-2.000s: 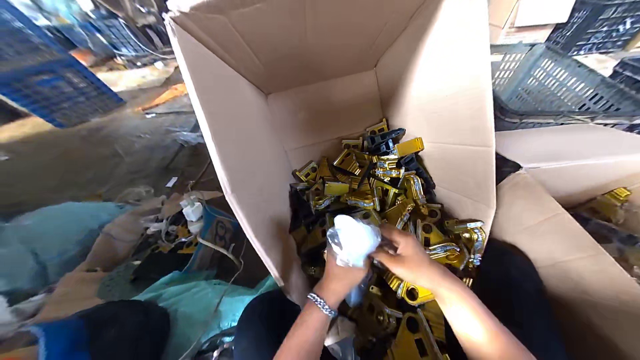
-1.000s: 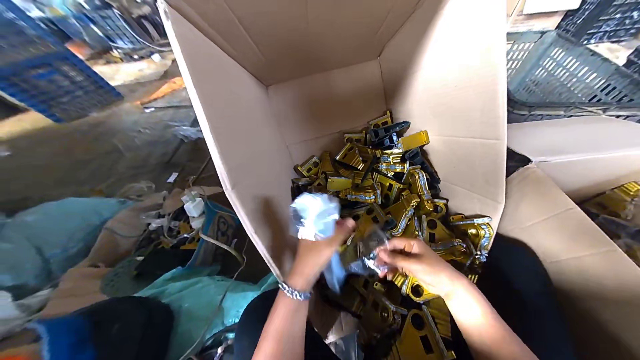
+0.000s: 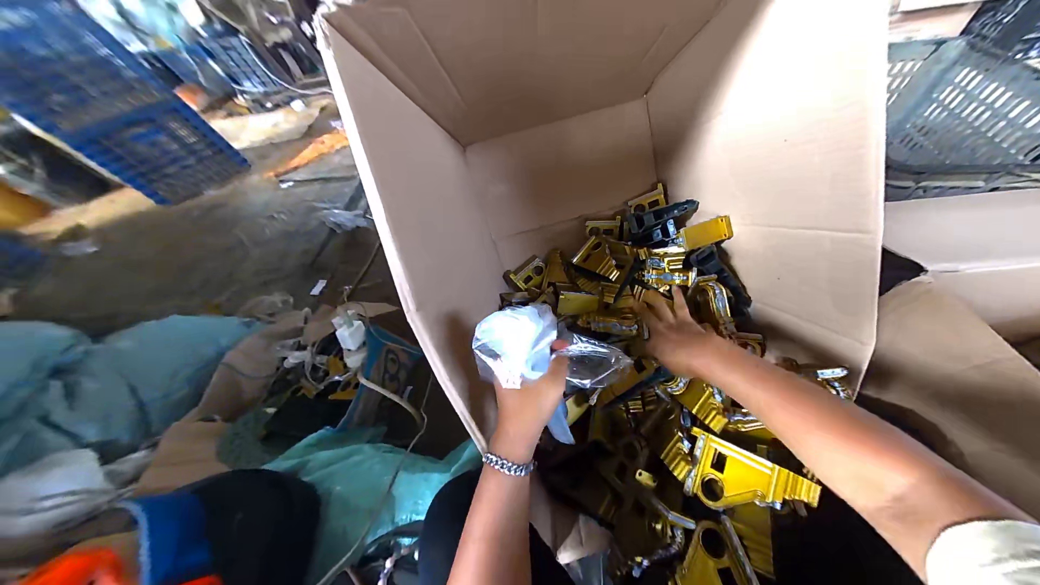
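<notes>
My left hand (image 3: 528, 398), with a chain bracelet at its wrist, grips a bunched clear plastic bag (image 3: 513, 343) at the left side of an open cardboard box (image 3: 561, 175). A loose transparent part of the bag spreads to the right of my fingers. My right hand (image 3: 673, 333) reaches into the pile of gold-coloured metal parts (image 3: 747, 475) inside the box. Its fingers touch the parts, and whether they grip one cannot be told. Several black parts (image 3: 662, 223) lie among the gold ones near the back of the pile.
The box's left wall rises close beside my left forearm. Blue plastic crates (image 3: 154, 122) stand at the upper left, a grey plastic crate (image 3: 967, 114) at the upper right. Another cardboard box (image 3: 959, 357) adjoins on the right. Teal plastic sacks (image 3: 106, 382) and a cord (image 3: 398, 479) lie left.
My right hand was beside my left hand at the plastic and has moved away, up into the gold parts. My left hand still holds the bunched bag.
</notes>
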